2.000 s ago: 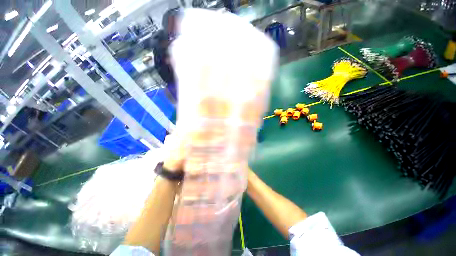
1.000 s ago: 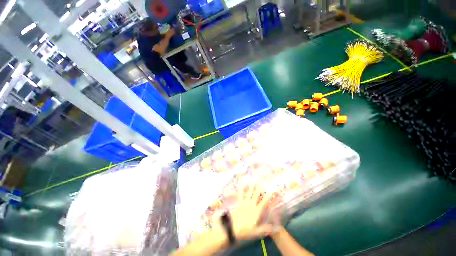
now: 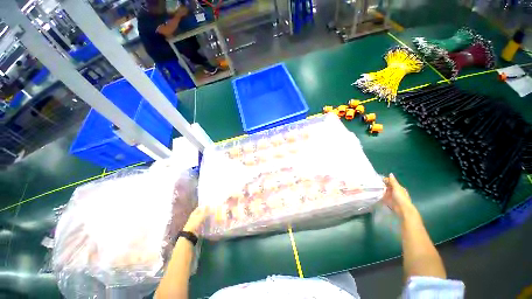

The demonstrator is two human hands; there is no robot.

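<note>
A bagged tray stack (image 3: 286,175) lies flat on the green bench in front of me, with rows of orange connectors showing through the clear film. My left hand (image 3: 197,221), with a dark band at the wrist, is at its near left corner. My right hand (image 3: 396,194) is at its right end, fingers against the side. Both hands hold the stack by its ends; some fingertips are hidden at its edges. A second bagged tray stack (image 3: 116,228) in crinkled clear film lies to the left.
Blue bins stand behind the stack (image 3: 269,98) and at the left (image 3: 125,120), beside white uprights (image 3: 125,64). Loose orange connectors (image 3: 351,111), yellow wires (image 3: 394,73), black cables (image 3: 466,134) and green and dark red bundles (image 3: 466,52) lie right. A person (image 3: 160,29) sits beyond.
The tray stack, held upright two seconds ago, now lies flat. Since one second ago my hands have moved from its top and near side to its two ends, and it sits slightly further left.
</note>
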